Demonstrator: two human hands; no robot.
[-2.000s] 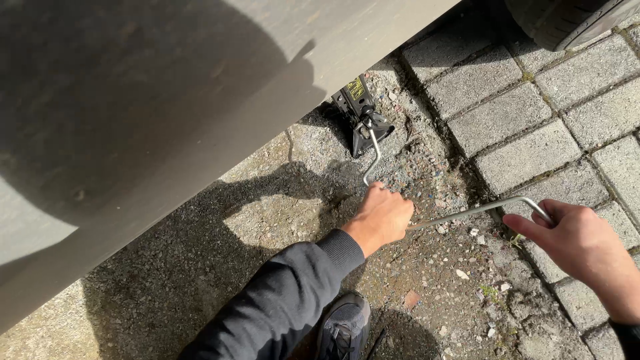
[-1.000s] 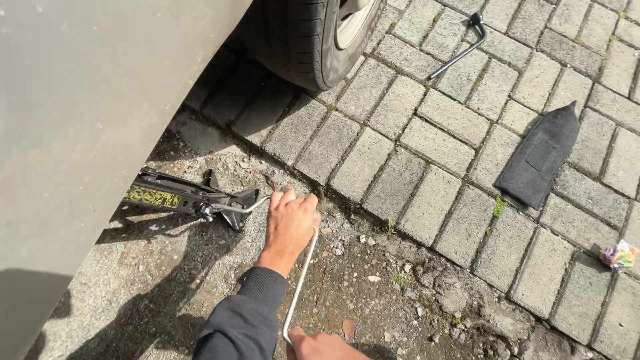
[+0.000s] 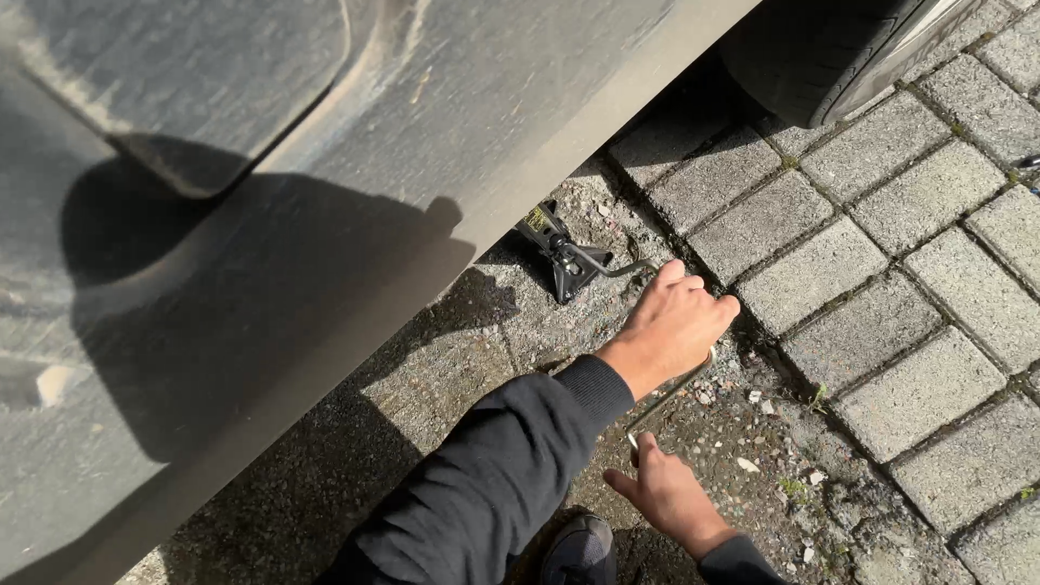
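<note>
A black scissor jack (image 3: pixel 561 248) with yellow markings lies partly under the sill of a car (image 3: pixel 455 187). A bent metal crank handle (image 3: pixel 670 398) runs from the jack's end towards me. My left hand (image 3: pixel 670 325) is closed around the middle of the crank, just right of the jack. Nearer to me, my right hand (image 3: pixel 662 483) is at the crank's outer end, its thumb and a finger around the bend; the palm side is hidden. The jack's far part is out of sight beneath the car.
A car tyre (image 3: pixel 821 73) rests at the top right on grey paving blocks (image 3: pixel 812 276). Gravel and broken concrete (image 3: pixel 731 455) lie between the paving and the car. My shoe (image 3: pixel 581 548) is at the bottom, below the crank. A dark object shows at the right edge.
From the first frame to now, my right hand has swung the crank's outer end from the right round to below my left hand. The view has shifted widely between frames.
</note>
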